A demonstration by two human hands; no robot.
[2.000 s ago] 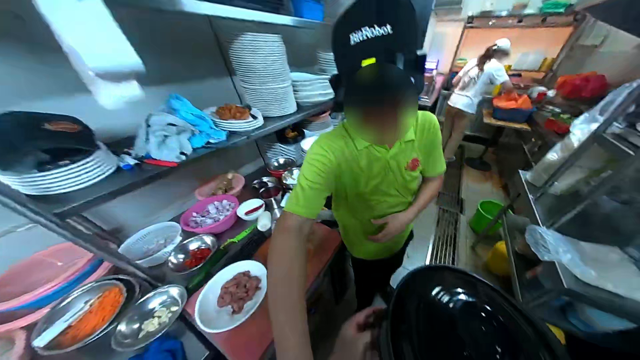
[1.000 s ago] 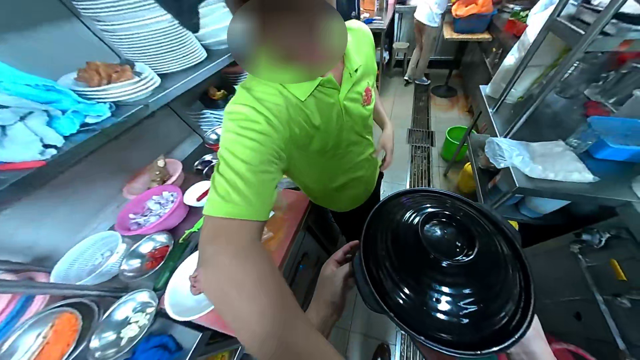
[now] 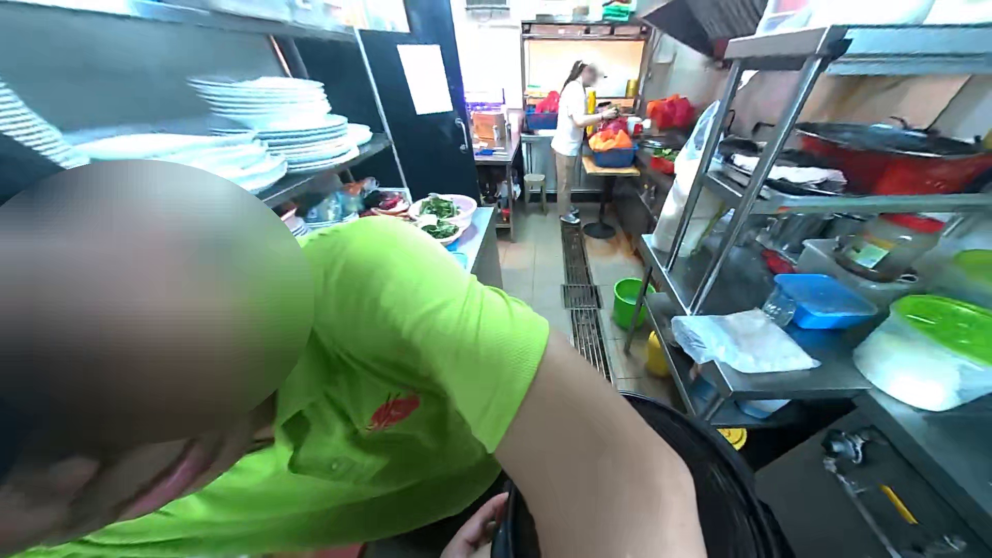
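Note:
My left hand (image 3: 479, 528) is at the bottom edge of the view, its fingers against the left side of a black lidded pot (image 3: 721, 473). Only part of the pot shows. A co-worker's bare arm crosses in front of it and hides its middle, so I cannot tell how the lid sits. The co-worker's hand on that arm is out of view. My right hand is not visible. The co-worker, in a lime green polo shirt (image 3: 411, 333), leans in close from the left.
White plates (image 3: 263, 101) are stacked on the left shelf. At right, a steel rack (image 3: 775, 380) holds a plastic bag, a blue container (image 3: 825, 301) and a green-lidded tub (image 3: 922, 356). A green bucket (image 3: 629, 302) stands by the floor drain. Another person stands farther back.
The co-worker has leaned in much closer, with an arm now across the pot. The hand on the pot's right side, seen one second ago, is out of sight. The view has tilted up.

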